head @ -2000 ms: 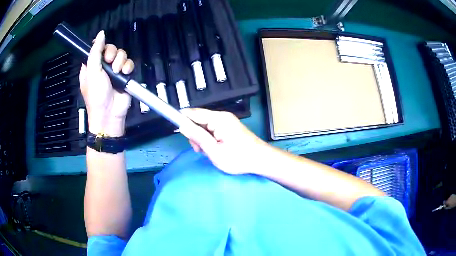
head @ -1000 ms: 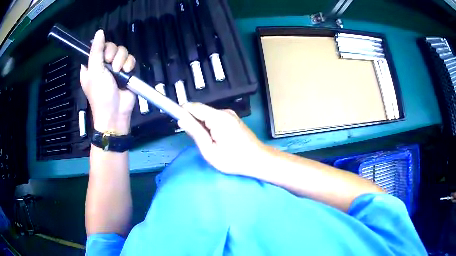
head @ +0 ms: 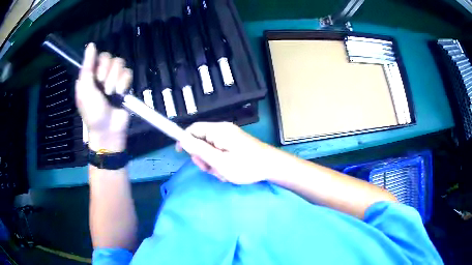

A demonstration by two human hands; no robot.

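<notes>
My left hand (head: 103, 98) is closed around a glossy black tubular body (head: 63, 50), which slants up to the left. My right hand (head: 222, 150) holds a bright silver tube (head: 152, 118), which runs in line with the black body and meets it at my left hand. The far end of the silver tube is hidden in my right hand. Behind my hands, a slotted black tray (head: 238, 96) holds several black bodies with silver-white ends pointing towards me.
A shallow tub with a tan base (head: 331, 93) holds silver tubes along its right side. A blue plastic crate (head: 425, 189) is low at the right. Another filled tray (head: 458, 77) is at the far right. A metal bracket (head: 334, 21) stands at the rear.
Both hands and the joined black body and silver tube have moved a little down towards me, and the left hand also slightly left. My grip on both parts is unchanged.
</notes>
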